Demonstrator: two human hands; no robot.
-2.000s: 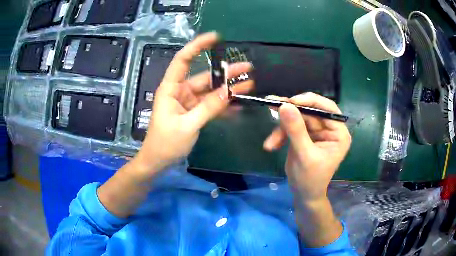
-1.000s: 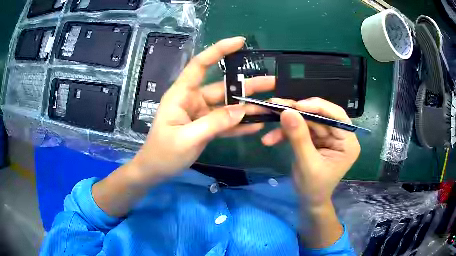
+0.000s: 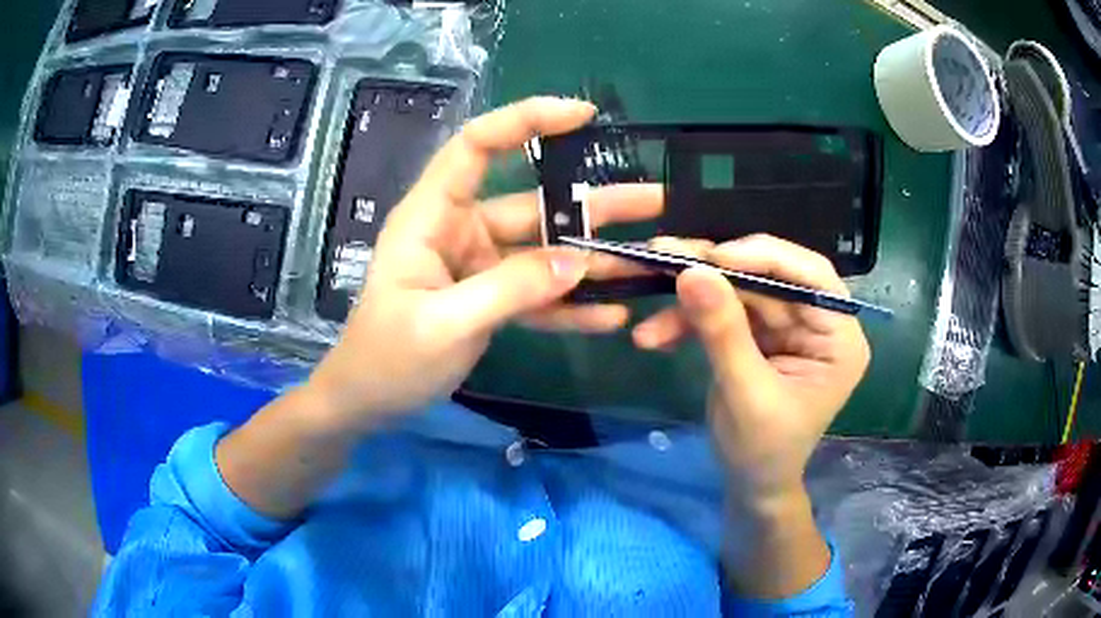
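Note:
A black phone housing (image 3: 773, 193) with a square opening is held over the green mat, long side across the view. My left hand (image 3: 465, 260) grips its left end, thumb at the near edge and fingers behind, showing through the large cut-out. My right hand (image 3: 773, 350) holds the tweezers (image 3: 749, 280) like a pen, pointing left. Their pale tip is at the near left corner of the housing, beside my left thumb. Whether the tip holds a piece is too small to tell.
A clear blister tray (image 3: 79, 199) with several black housings lies at left. A tape roll (image 3: 936, 87), a grey coil (image 3: 1044, 272) and a shiny striped strip (image 3: 960, 278) lie at right. Clear plastic film (image 3: 869, 483) over black parts is at the near right. The green mat (image 3: 676, 60) lies beneath.
Two seconds ago the tweezers were at a blurred, tilted piece in my left hand; the housing's long face now shows, further right and flatter. Over the last second the hands have barely moved.

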